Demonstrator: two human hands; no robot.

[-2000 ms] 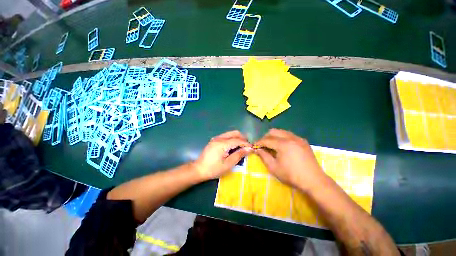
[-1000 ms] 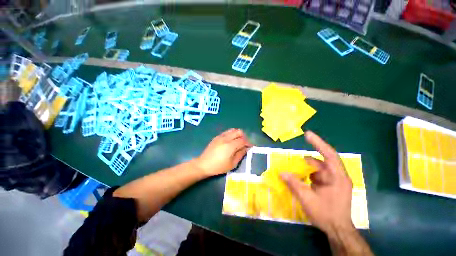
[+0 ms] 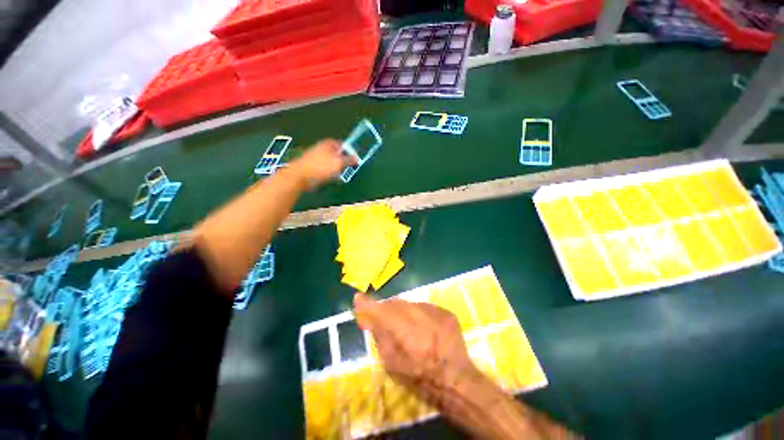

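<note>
My left hand (image 3: pixel 325 163) is stretched out over the far green strip, its fingertips on a tilted light-blue housing (image 3: pixel 370 142); they look closed on its near edge, though blurred. My right hand (image 3: pixel 417 339) is over the adhesive sheet (image 3: pixel 499 331), fingertips near its far edge; whether it pinches anything is hidden. The sheet has two open windows showing green at its far left corner. The pile of loose yellow pieces (image 3: pixel 370 245) lies just beyond my right fingertips.
The housing pile (image 3: pixel 129 301) is partly behind my left sleeve. A thick sheet stack (image 3: pixel 658 232) lies at right. A pale rail (image 3: pixel 464 191) divides the bench from the far strip, where more housings (image 3: pixel 537 142) lie. Red trays (image 3: pixel 301 51), a dark compartment tray (image 3: pixel 423 60) and a white bottle (image 3: pixel 502 30) are beyond.
My left hand has moved from the sheet's far left corner out to the far strip, onto a housing. My right hand has come down near the open windows. The view has swung right and up.
</note>
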